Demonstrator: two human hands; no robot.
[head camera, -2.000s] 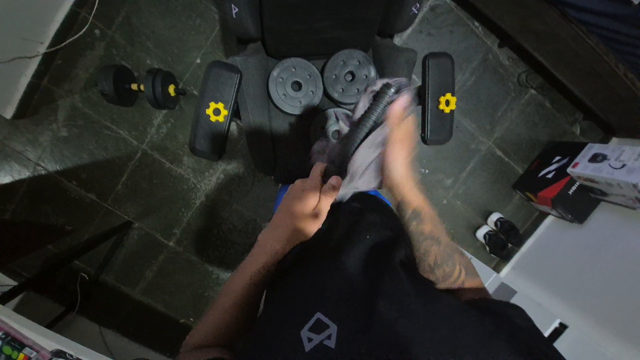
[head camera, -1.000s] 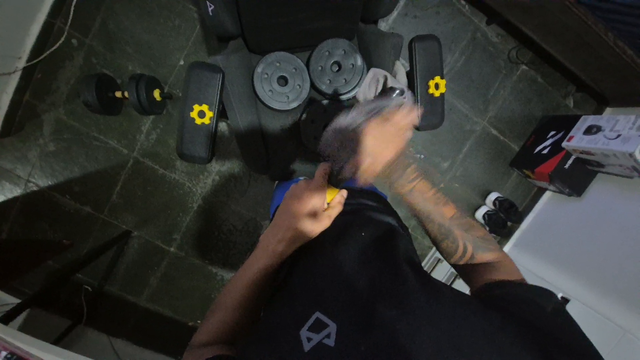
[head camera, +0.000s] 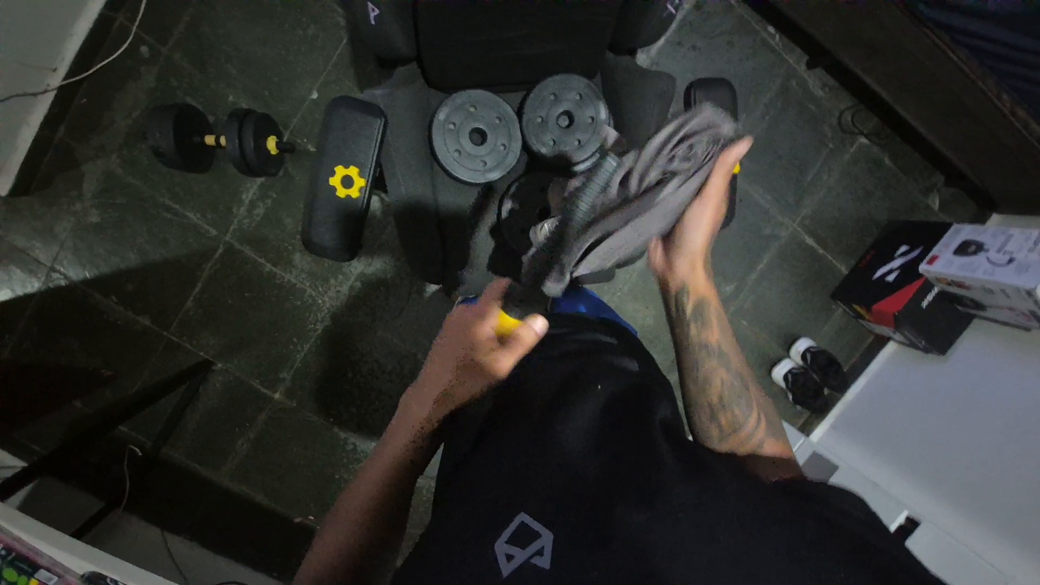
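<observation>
My left hand (head camera: 487, 337) is closed around the black and yellow end of a dumbbell bar (head camera: 587, 195), whose ridged metal part slants up to the right. Against the bar lies a grey cloth (head camera: 650, 183), held in my right hand (head camera: 700, 219) with the palm pressed to its right side. Two grey weight plates, a left one (head camera: 476, 136) and a right one (head camera: 565, 120), rest on the seat of a dark chair (head camera: 512, 41) in front of me. A darker plate (head camera: 520, 207) lies nearer me, partly hidden by the cloth and bar.
Padded armrests with yellow gear marks flank the seat, the left (head camera: 345, 179) in full view, the right (head camera: 711, 93) partly covered. An assembled dumbbell (head camera: 215, 140) lies on the tiled floor at left. At right are a black box (head camera: 902, 284), a white box (head camera: 983, 268) and shoes (head camera: 808, 374).
The cloth was bunched under my blurred right hand near the bar one second ago; now it is spread up to the right along the bar. My left hand stays at the bar's near end.
</observation>
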